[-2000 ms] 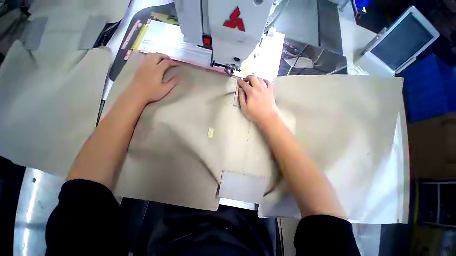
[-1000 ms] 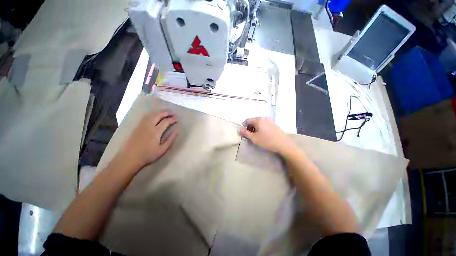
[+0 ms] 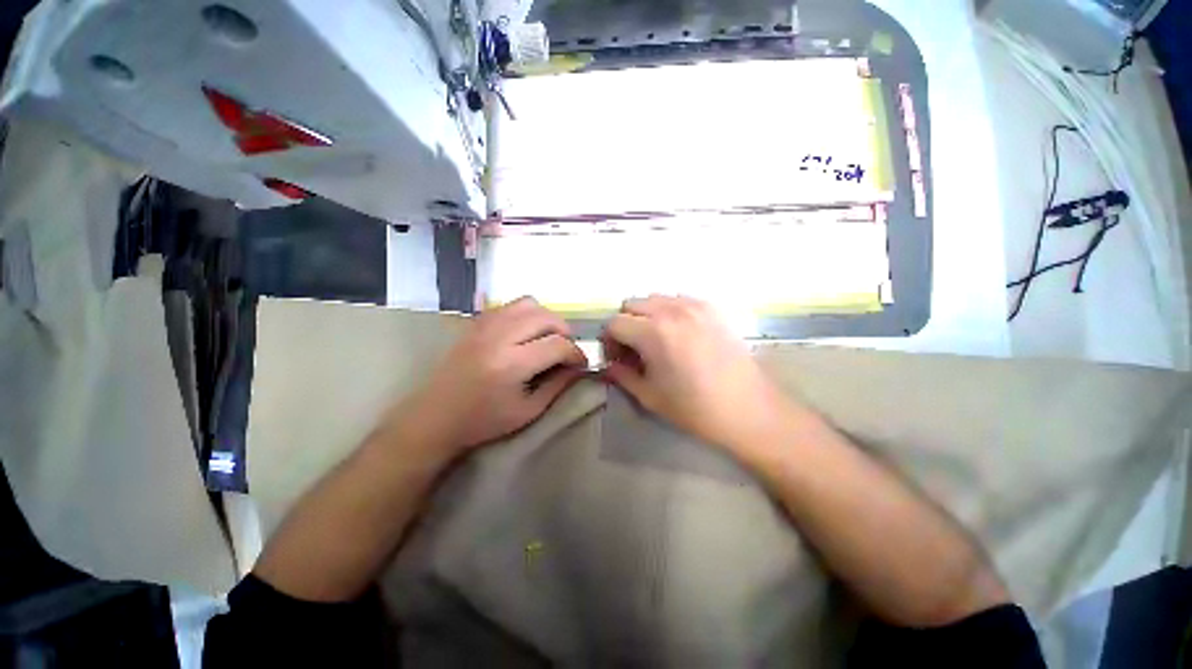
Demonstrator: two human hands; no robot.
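A large beige panel (image 3: 523, 575) spreads across the front of the table, with a small yellow mark and a grey reinforcement patch (image 3: 660, 442) near its middle. My left hand (image 3: 516, 373) and my right hand (image 3: 673, 359) pinch the panel's far edge on either side of a notch, close together. The fingertips partly hide the edge. The white sewing template (image 3: 680, 144), with red-pink and yellow strips and handwritten marks, lies just beyond my hands inside a grey clamp frame (image 3: 926, 268).
The sewing machine head (image 3: 301, 79) overhangs the upper left. Stacked beige panels (image 3: 79, 379) and dark pieces (image 3: 209, 340) lie at left. A small black object (image 3: 1092, 209) with cables is on the white table at right.
The panel's edge has come away from the needle area. The machine head now stands further left in view and the template shows fully. My left hand has moved in beside my right at the notch.
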